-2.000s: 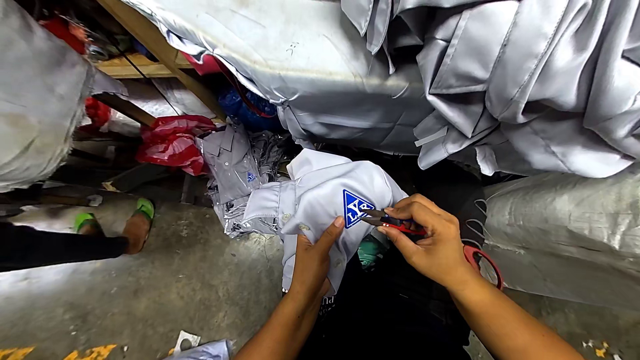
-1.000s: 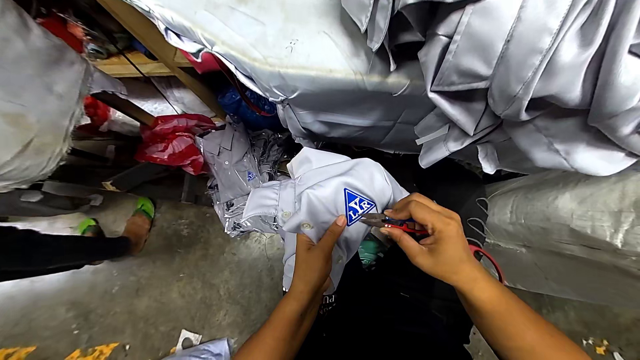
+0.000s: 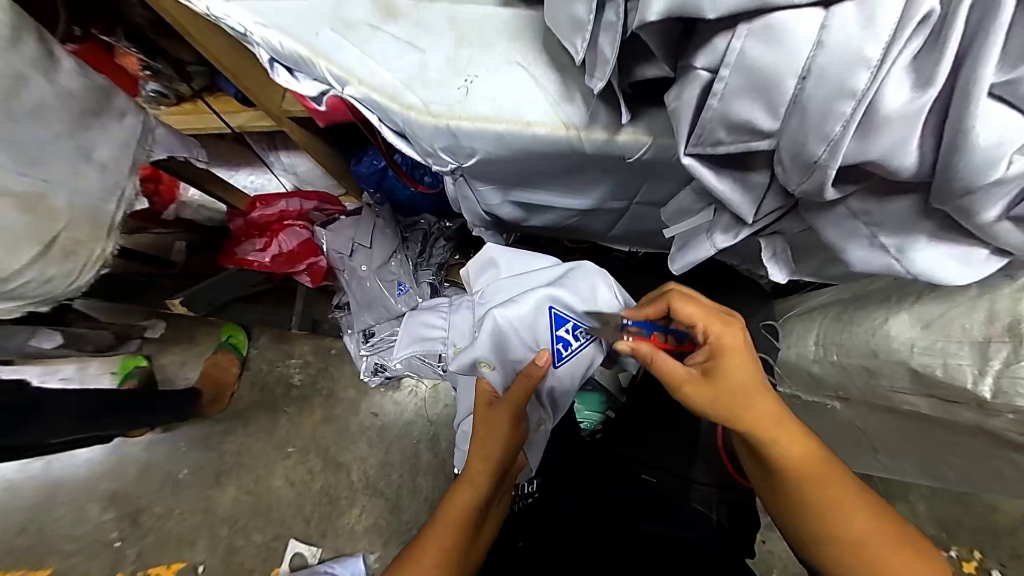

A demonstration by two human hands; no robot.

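A light grey shirt (image 3: 512, 320) with buttons lies bunched over my lap. My left hand (image 3: 504, 416) grips its front, thumb on top beside a blue triangular embroidered emblem (image 3: 570, 338) that bears letters. From the right, my right hand (image 3: 704, 344) holds thread snips (image 3: 652, 332) with blue and red handles. The metal blades point left and lie over the right part of the emblem; whether they touch it I cannot tell.
Grey shirts in clear plastic (image 3: 370, 268) are piled beyond my left hand, beside a red plastic bag (image 3: 280, 232). A cloth-covered table (image 3: 512, 72) stands ahead, with grey garments (image 3: 832, 120) hanging at right. Another person's sandalled foot (image 3: 220, 376) is at left.
The snips' blades have moved from the emblem's lower right edge up over its right part. My left hand keeps its hold on the shirt.
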